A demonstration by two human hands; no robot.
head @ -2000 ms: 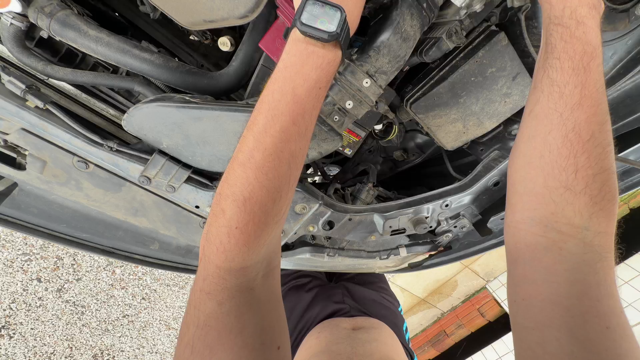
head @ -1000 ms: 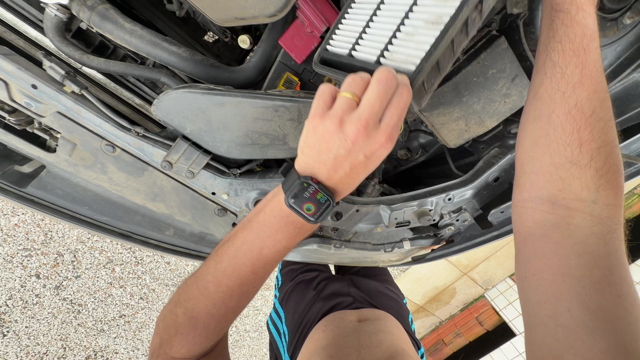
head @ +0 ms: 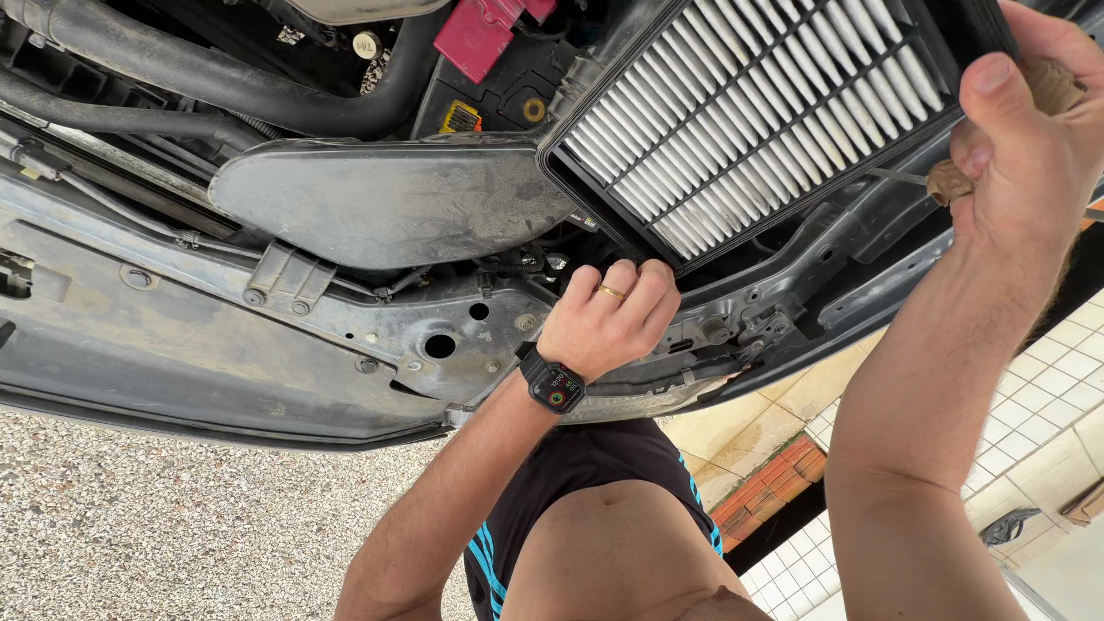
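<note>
A pleated engine air filter (head: 759, 112), white in a black frame, lies tilted over the right part of the engine bay. My left hand (head: 611, 315), with a ring and a watch, has its fingers curled at the filter's lower corner; their tips are hidden behind the frame. At the filter's right end is my right hand (head: 1031, 129), its thumb and fingers around brown, dirty pieces, one with a thin metal shaft (head: 897, 176) that looks like a screwdriver. Whether this hand also grips the black frame is unclear.
A black plastic air duct (head: 388, 198) lies left of the filter. Behind it are a thick black hose (head: 250, 73), the battery (head: 509, 112) and a red plastic terminal cover (head: 483, 34). The front metal crossmember (head: 440, 319) runs between my body and the engine bay.
The filter, out of view two seconds ago, came into view at the top and is now lower and further right. My left hand has moved to its lower corner; my right hand has come into view.
</note>
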